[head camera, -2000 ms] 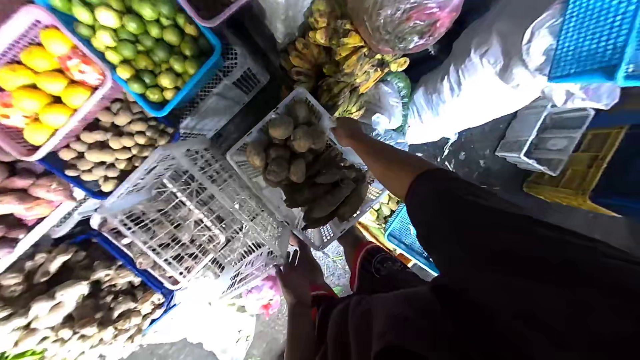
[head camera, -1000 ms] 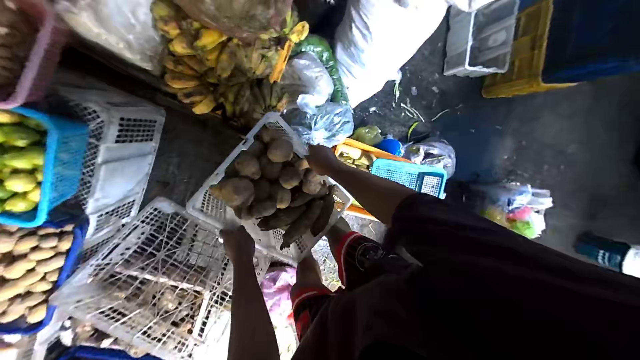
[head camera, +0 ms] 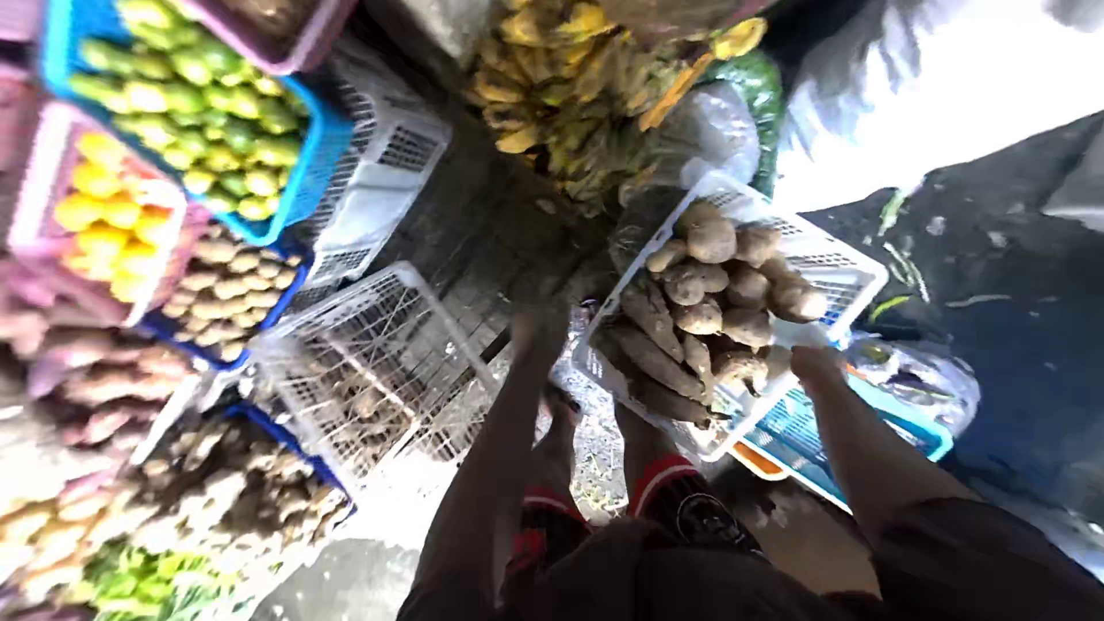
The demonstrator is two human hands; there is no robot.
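Note:
A white plastic crate (head camera: 832,250) stands right of centre, tilted in view, holding round brown tubers (head camera: 711,240) and long brown tubers (head camera: 660,366). My right hand (head camera: 818,366) is at the crate's right side, its fingers partly hidden at the rim. My left hand (head camera: 539,332) is blurred and apart from the crate, left of it, over the dark floor; its fingers are too unclear to read. Left of my left hand lies a white lattice crate (head camera: 375,345) with brown produce visible through its mesh.
A blue basket of green citrus (head camera: 315,155), a pink basket of yellow fruit (head camera: 43,198) and a blue tray of small tubers (head camera: 285,302) are at the left. Bananas (head camera: 561,95) lie at the top, white sacks (head camera: 931,95) at the upper right. A light-blue basket (head camera: 936,435) stands beside the filled crate.
My left hand has let go of the filled crate and moved off to its left. The crate now stands further right, beside the light-blue basket. The view has shifted.

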